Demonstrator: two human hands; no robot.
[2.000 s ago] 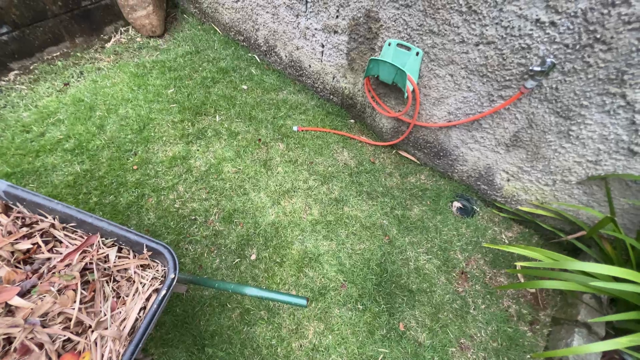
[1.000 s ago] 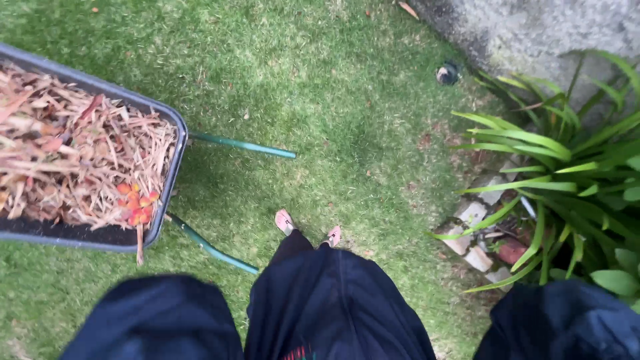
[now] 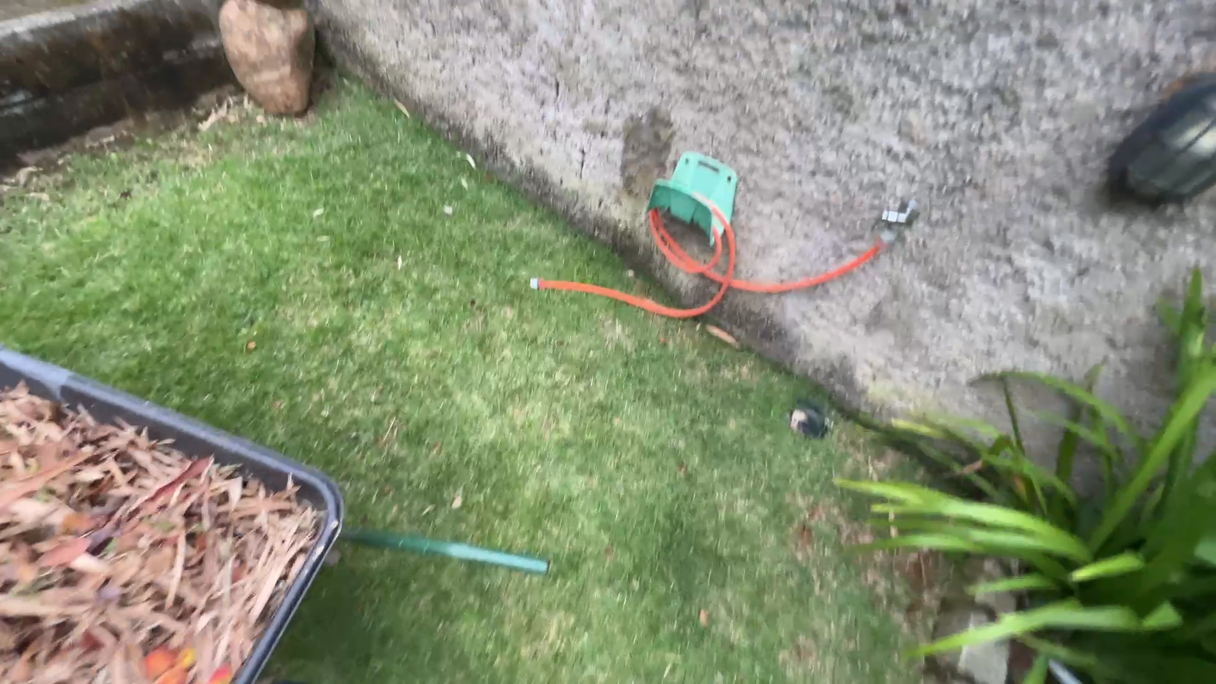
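Observation:
Neither my left hand nor my right hand shows in the head view, so what they hold or touch is hidden. A dark wheelbarrow tray (image 3: 313, 475) heaped with dry leaves (image 3: 142, 541) fills the lower left corner. One green wheelbarrow handle (image 3: 456, 551) sticks out from it over the grass. An orange hose (image 3: 807, 283) runs from a metal tap (image 3: 896, 217) on the wall, loops through a green plastic hose hanger (image 3: 705, 180), and its free end lies on the lawn.
A rough grey wall (image 3: 817, 95) borders the lawn (image 3: 570, 427). A large brown rock (image 3: 269, 57) stands at the far left corner beside a low dark wall (image 3: 104, 76). Long-leaved green plants (image 3: 1121, 532) grow at the right. A small dark round fixture (image 3: 808, 420) sits in the grass.
The view has tilted down to the feet and back up to the wall. Nothing else has plainly moved.

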